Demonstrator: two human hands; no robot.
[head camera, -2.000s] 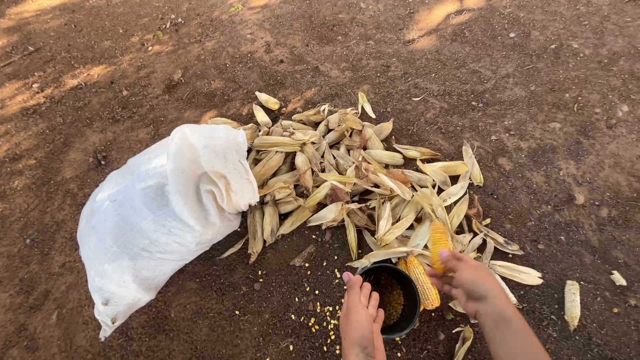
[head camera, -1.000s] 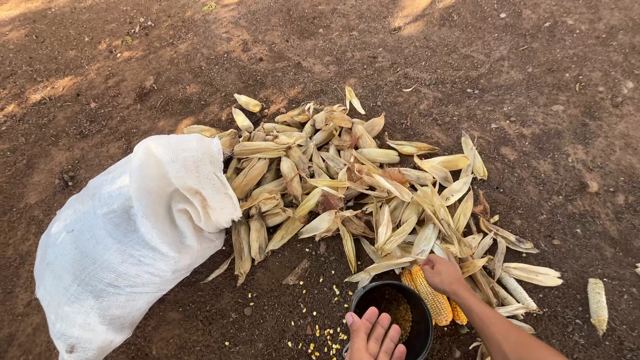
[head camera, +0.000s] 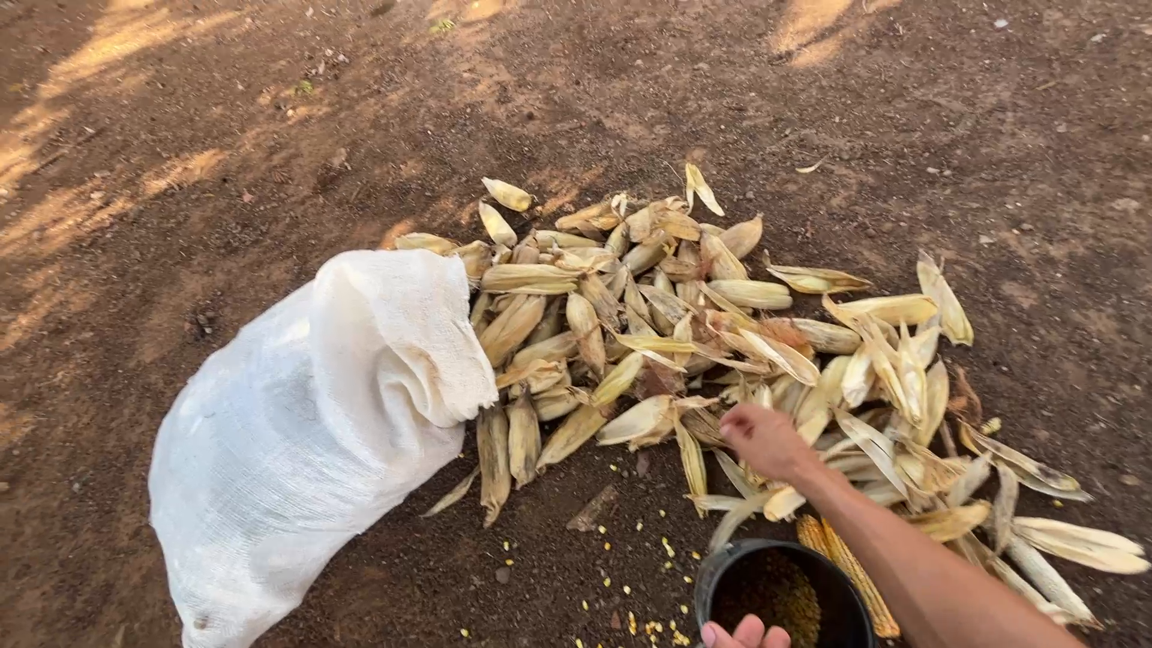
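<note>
My right hand (head camera: 767, 439) reaches over the near side of a pile of dried corn ears in husks (head camera: 585, 333); its fingertips are at a husk, and whether they grip it cannot be told. At the bottom edge, the fingertips of my left hand (head camera: 747, 635) show in front of a black bucket (head camera: 715, 576) with loose corn kernels (head camera: 778, 603) inside. Most of that hand is out of view. Husked yellow corn cobs (head camera: 850, 571) lie just right of the bucket, partly hidden by my right forearm.
A full white woven sack (head camera: 306, 432) lies at the left, its end touching the pile. Scattered kernels (head camera: 630, 589) dot the brown dirt ground (head camera: 378, 153) left of the bucket. A bare, pale cob (head camera: 1048, 580) lies among loose husks at the lower right.
My right hand held a yellow cob over the bucket, then was at the cobs beside it, and is now farther forward at the husks. My left hand has dropped mostly out of view.
</note>
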